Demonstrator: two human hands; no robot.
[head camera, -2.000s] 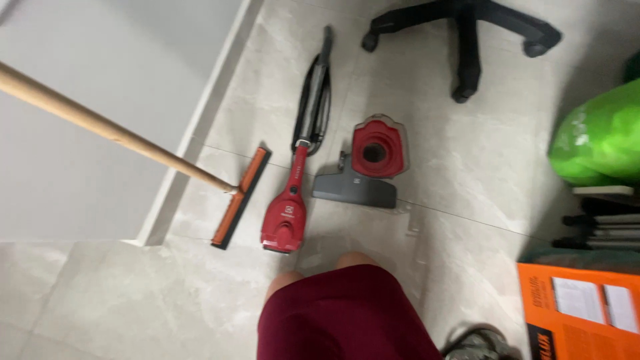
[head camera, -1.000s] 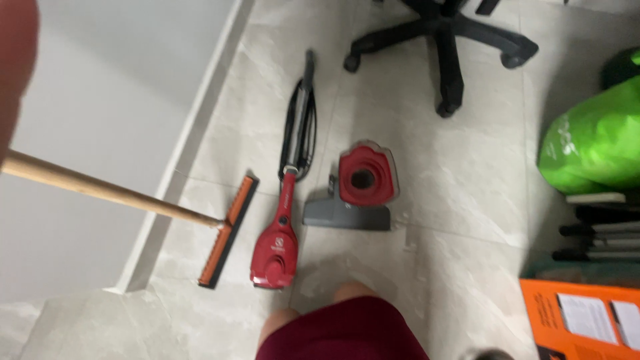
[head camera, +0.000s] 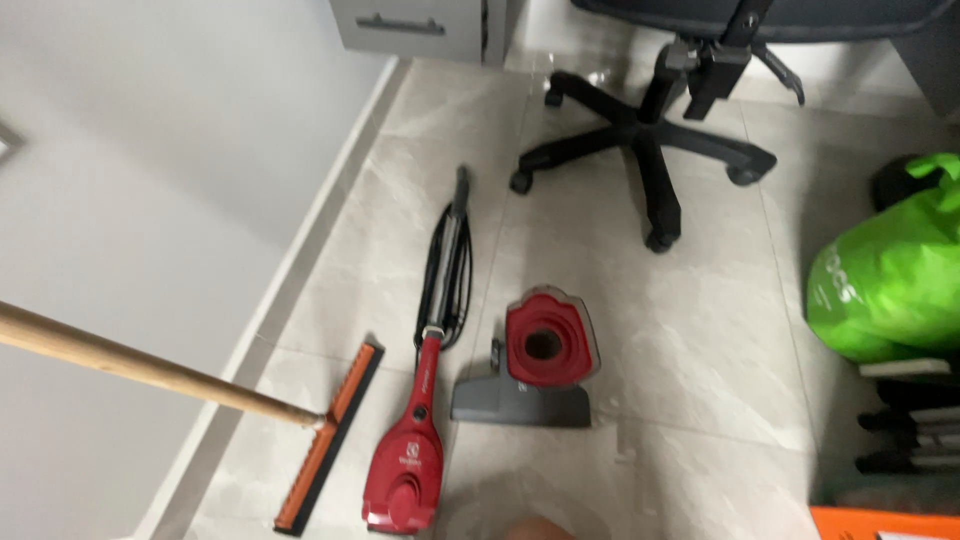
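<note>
Neither my left hand nor my right hand shows in the head view now. On the tiled floor lies a red Electrolux stick vacuum's motor body and handle (head camera: 409, 457), its black cord (head camera: 465, 285) looped beside the metal tube. To its right is a red dust container (head camera: 551, 341) with a round dark opening, next to a grey floor nozzle (head camera: 517, 405). A squeegee with an orange head (head camera: 330, 439) and a wooden handle (head camera: 150, 371) stands at the left; the handle's upper end is out of view.
A black office chair's wheeled base (head camera: 645, 135) is at the top, near a grey drawer unit (head camera: 409, 26). A green bag (head camera: 892, 277) and an orange box (head camera: 877, 525) line the right side. The grey wall (head camera: 150, 187) runs along the left.
The view has tilted up, showing more of the chair and the drawer unit. Part of a hand or finger at the left edge one second ago is out of view now. The vacuum parts lie as before.
</note>
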